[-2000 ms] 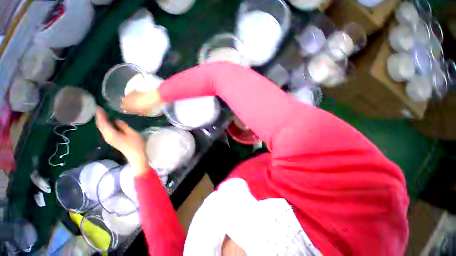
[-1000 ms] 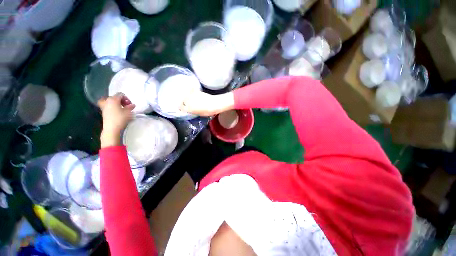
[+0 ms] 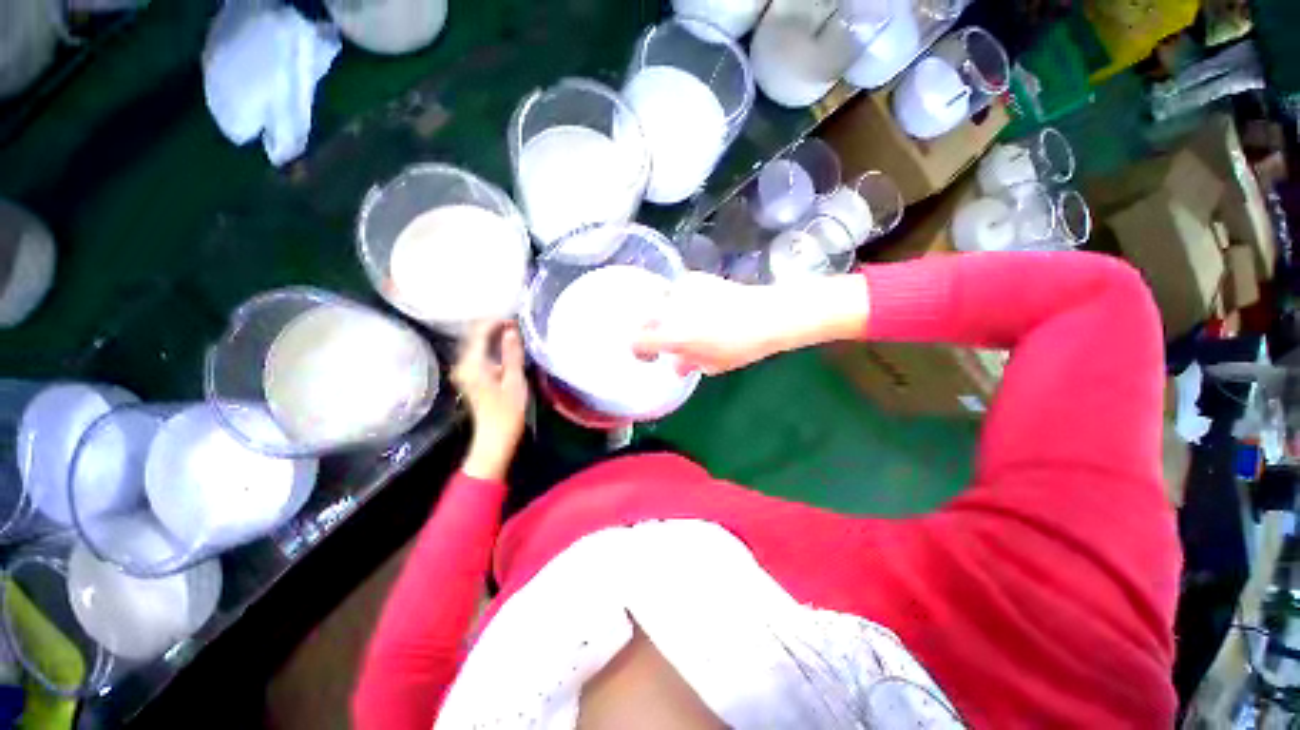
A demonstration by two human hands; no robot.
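My right hand (image 3: 720, 321) grips the white base of an assembled unit (image 3: 610, 335), a clear cylinder on a white round base. The unit is tilted at the bench edge and covers most of the red bucket (image 3: 592, 414). My left hand (image 3: 492, 378) is just left of it, by the lower edge of another unit (image 3: 456, 260) on the bench. Its fingers are blurred and partly hidden; I cannot tell whether they touch or hold anything. More units lie beside these, one up and right (image 3: 582, 178) and one lower left (image 3: 347, 374).
The dark green bench (image 3: 129, 307) has a black edge (image 3: 335, 506). Several units lie at its lower left and far end. A crumpled white sheet (image 3: 268, 72) lies on it. Small clear cups (image 3: 798, 254) and cartons (image 3: 912, 374) are right of the bench.
The view has shifted right along the bench. My right hand has moved its unit away from the neighbouring unit, outward over the red bucket. My left hand has moved right, towards it.
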